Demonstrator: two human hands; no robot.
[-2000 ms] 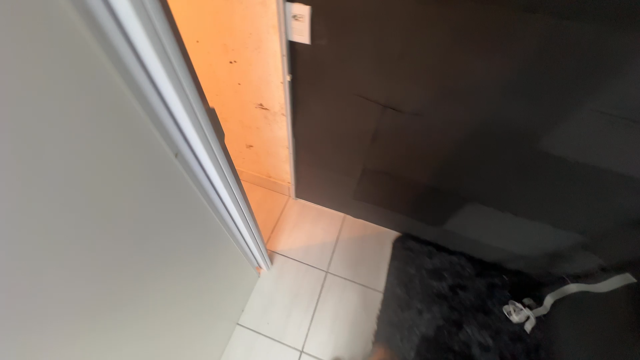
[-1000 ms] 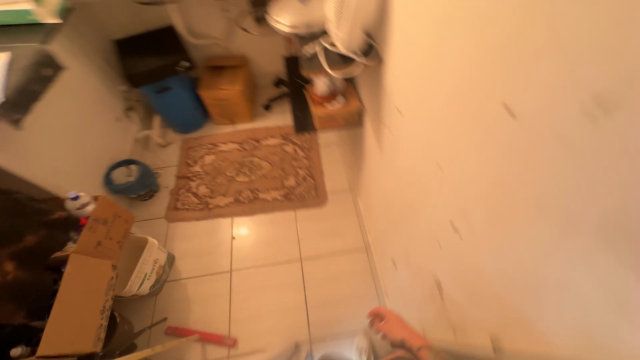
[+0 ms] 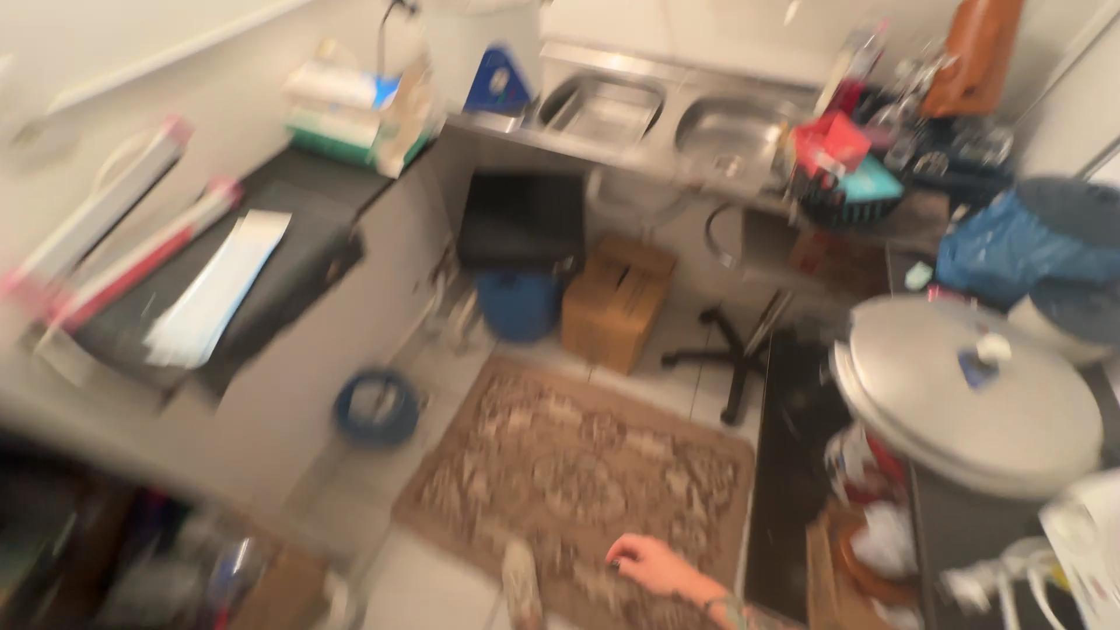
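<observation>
My right hand [image 3: 652,564] hangs low in the head view, above the brown patterned rug [image 3: 577,472]. Its fingers are loosely curled, and no object shows in it. A bracelet or band circles the wrist. One shoe [image 3: 521,577] rests at the rug's near edge, to the left of the hand. My left hand is out of the frame. Ahead stands a steel counter with two sink basins [image 3: 604,109]. To the right of the hand, a large round metal lid [image 3: 971,385] lies on a dark surface.
A cardboard box [image 3: 617,302], a blue bin [image 3: 518,302] and a black chair base [image 3: 731,359] stand under and before the sinks. On the floor at left is a blue round container [image 3: 376,407]. A dark counter [image 3: 289,289] runs along the left, holding long packages.
The view has swung from a dark wall and doorway into this sink area. The rug, seen farther off one second ago, now lies beneath my right hand.
</observation>
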